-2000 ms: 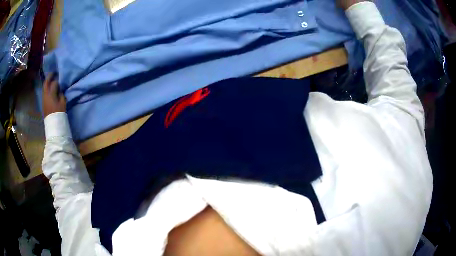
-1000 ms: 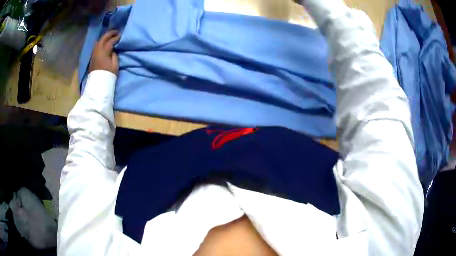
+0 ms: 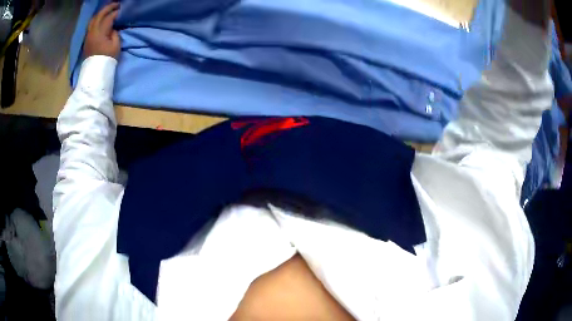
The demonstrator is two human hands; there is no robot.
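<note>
A light blue garment (image 3: 251,81) lies across the table in front of me, with long creases and folded layers. Two small pale buttons show near its right end. My left hand (image 3: 102,32) lies on the garment's left end, fingers slightly apart, seemingly pressing the cloth. My right arm reaches over the garment's right end to the top right edge. The right hand is cut off or too blurred to make out.
The wooden table edge (image 3: 160,119) shows below the garment. A black-handled tool (image 3: 9,75) and a yellow strip (image 3: 14,34) lie at far left, beside blurred clear film (image 3: 53,34). More blue cloth (image 3: 544,150) hangs at right.
My right arm has swung outward to the right. The buttoned part now shows at the garment's right end. The view has shifted, so the garment and my left hand sit higher in it.
</note>
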